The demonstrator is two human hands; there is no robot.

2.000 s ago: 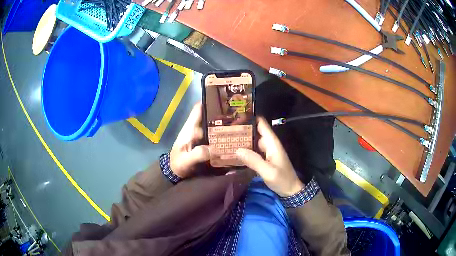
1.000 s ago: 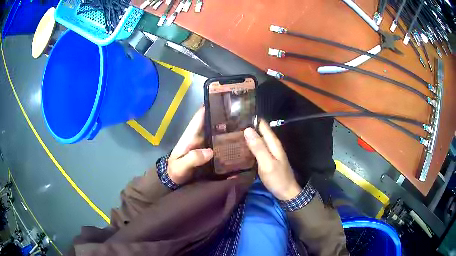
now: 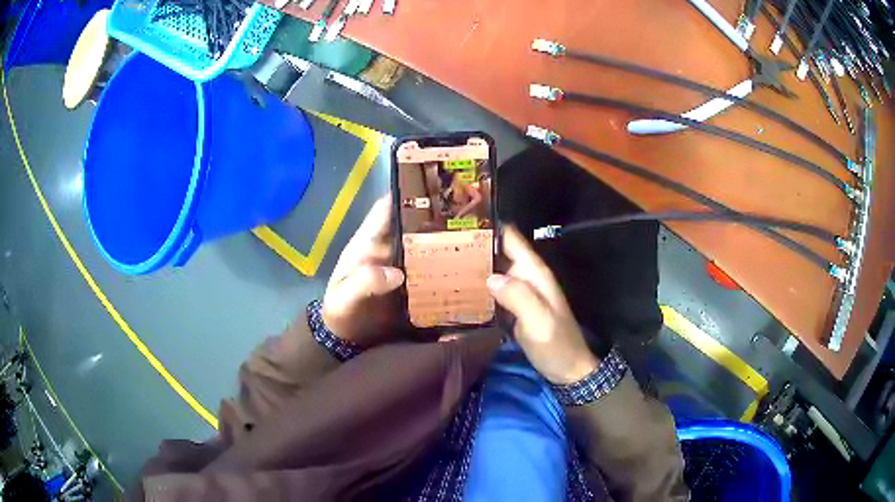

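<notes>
A black-edged smartphone (image 3: 447,230) is upright in the middle of the view with its screen lit, a picture above and a pale panel below. My left hand (image 3: 361,284) holds its left side, thumb at the edge. My right hand (image 3: 538,309) holds its right side, thumb at the lower right of the screen. The fingers behind the phone are hidden. To the right, several black cables (image 3: 628,120) with silvery connectors run to a narrow silver loading bar (image 3: 852,245) on the reddish-brown board.
The board (image 3: 471,49) has side cutters (image 3: 692,113) and a dense cable pile (image 3: 834,44) at its back right. A blue bucket (image 3: 196,167) stands on the floor at left, below a light-blue mesh basket (image 3: 186,44). Another blue bin (image 3: 736,431) is at lower right.
The phone's screen content has changed and the phone sits slightly higher. My right thumb has moved from over the screen to its lower right edge. Both hands still hold the phone.
</notes>
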